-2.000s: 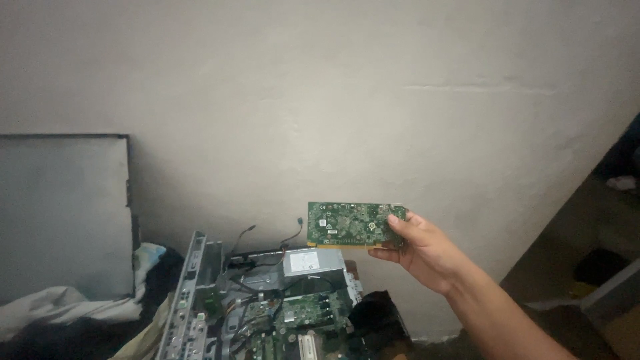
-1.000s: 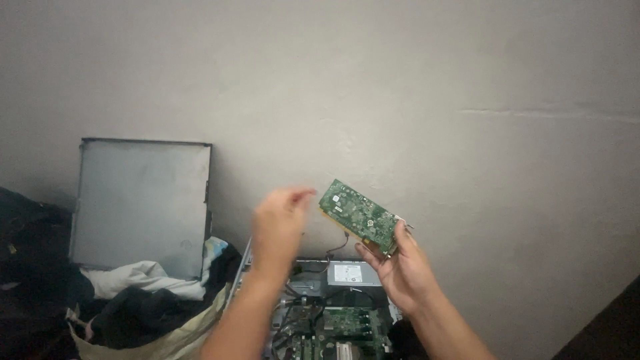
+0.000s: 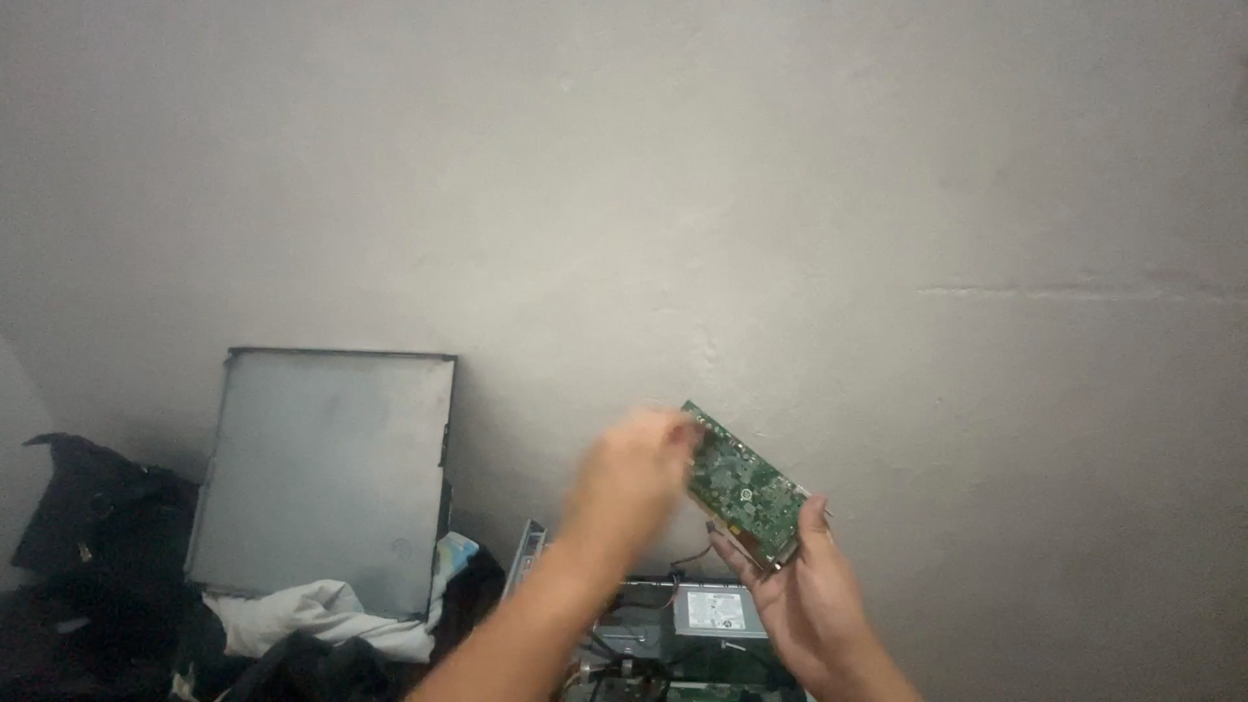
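Observation:
A green expansion card point(image 3: 746, 487) with a gold edge connector is tilted above an opened desktop computer case point(image 3: 526, 556). My right hand point(image 3: 799, 575) grips its lower right end between thumb and fingers. At the card's upper left end is my left hand point(image 3: 639, 468), blurred, its fingertips over the corner; whether they pinch the card is unclear. Inside the case below lie a metal power supply point(image 3: 717, 611) with a label, dark cables and part of a green circuit board. My forearms hide much of the case.
A flat metal panel point(image 3: 327, 478) leans against the grey wall point(image 3: 624, 195) at the left. White cloth point(image 3: 317, 619) and dark fabric point(image 3: 107, 565) are heaped at its foot. A thin cable rises from the case behind my right hand.
My left hand, absent from the oldest frame, came in and moved to the card's upper left end. The card, level two seconds ago, is now tilted in my right hand. The view shifted left.

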